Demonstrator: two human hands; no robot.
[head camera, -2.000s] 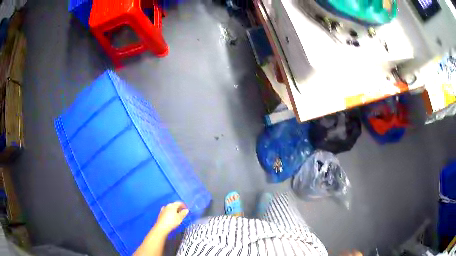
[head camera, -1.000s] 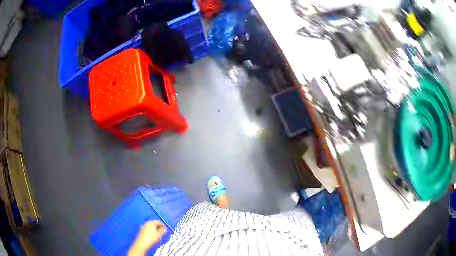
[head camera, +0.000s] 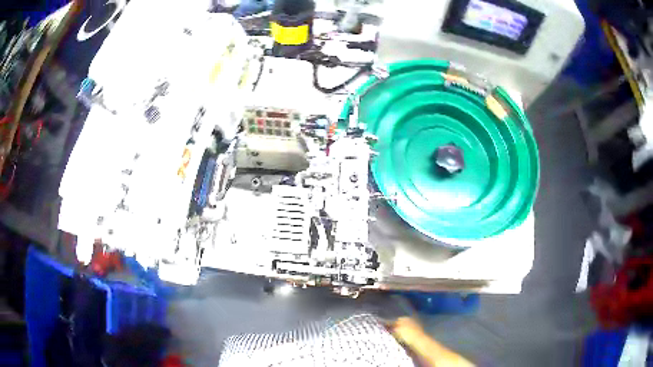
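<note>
The green round stepped bowl feeder (head camera: 494, 193) with a dark centre knob (head camera: 449, 159) is on the right of the white table. The white button-sewing machine (head camera: 122, 158) is on the left, with metal clamps and levers (head camera: 351, 208) between it and the bowl. My right hand (head camera: 407, 331) is low in the picture, beside my striped clothing and below the table's front edge. It is small and blurred, so whether it holds anything cannot be told. My left hand is not in view.
A touchscreen (head camera: 494, 25) stands behind the bowl. A beige control box (head camera: 272, 140) with red digits is mid-table. A black and yellow cone-like item (head camera: 290, 30) is at the back. An open blue bin (head camera: 136, 308) with dark cloth is at lower left. Something red (head camera: 626, 294) is at right.
The view has swung from the floor, red stool and blue bin to the machine table. My left hand, earlier at the upturned blue bin, is out of view. My right hand now shows low down.
</note>
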